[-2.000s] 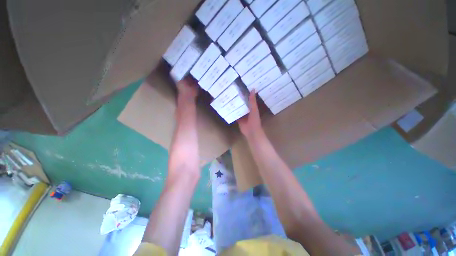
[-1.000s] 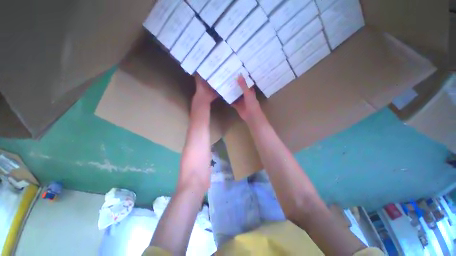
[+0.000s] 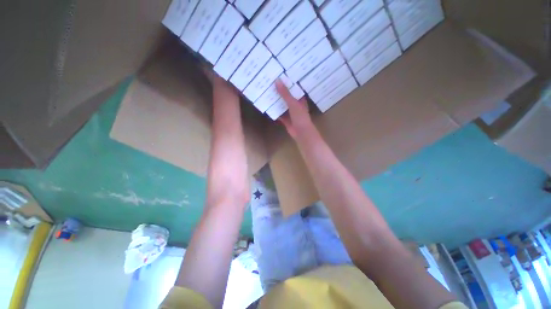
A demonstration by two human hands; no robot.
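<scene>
White retail boxes (image 3: 297,45) stand in tight slanted rows inside the open brown shipping carton (image 3: 386,130), their printed ends facing up. My right hand (image 3: 294,110) is at the near corner of the rows, thumb on top of the end boxes and the other fingers hidden below their edge. My left hand (image 3: 215,77) reaches down against the near left side of the rows; its fingers are hidden between the boxes and the carton wall, so its grip cannot be told.
Carton flaps (image 3: 160,130) fold outward toward me. A large brown carton panel (image 3: 72,66) rises at the left. Another carton (image 3: 528,151) stands at the right. Green floor (image 3: 151,181), a white plastic bag (image 3: 146,246) and a yellow strip (image 3: 31,262) also show.
The near left boxes, earlier spread with gaps, now sit close together. My left hand has moved left and deeper along their side. My right hand stays at the near corner.
</scene>
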